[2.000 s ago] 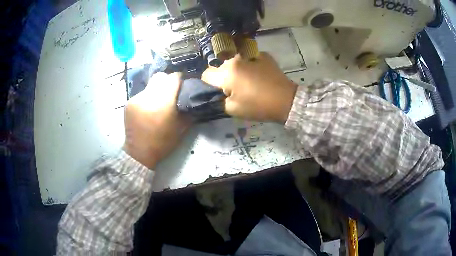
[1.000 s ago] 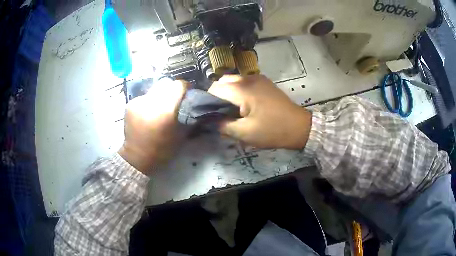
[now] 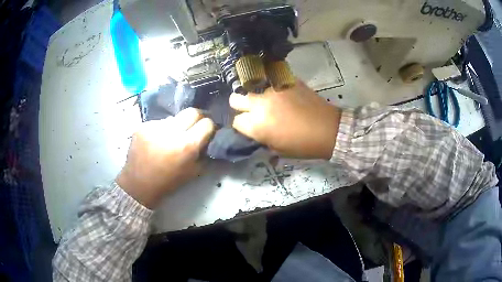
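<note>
A dark grey garment piece (image 3: pixel 234 144) lies bunched between my hands, and its flatter part runs up under the presser foot area (image 3: pixel 206 69). My left hand (image 3: pixel 165 146) grips the cloth with bent fingers at its left side. My right hand (image 3: pixel 289 118) grips it on the right, fingertips just below the ribbed brass rollers (image 3: pixel 251 71). The cream-white sewing machine (image 3: pixel 380 16) marked "brother" stands above. The needle point itself is hidden by machine parts and glare.
A bright blue plastic piece (image 3: pixel 127 55) stands left of the needle area. Blue-handled scissors (image 3: pixel 442 103) lie at the right of the machine. The worn white table (image 3: pixel 82 148) has a chipped front edge. Dark cloth lies below it, and dark blue material is at the far left.
Both hands have shifted slightly. My left fingers have moved down and left from the foot, and more flat cloth shows above them. The bunched part sits lower between the hands.
</note>
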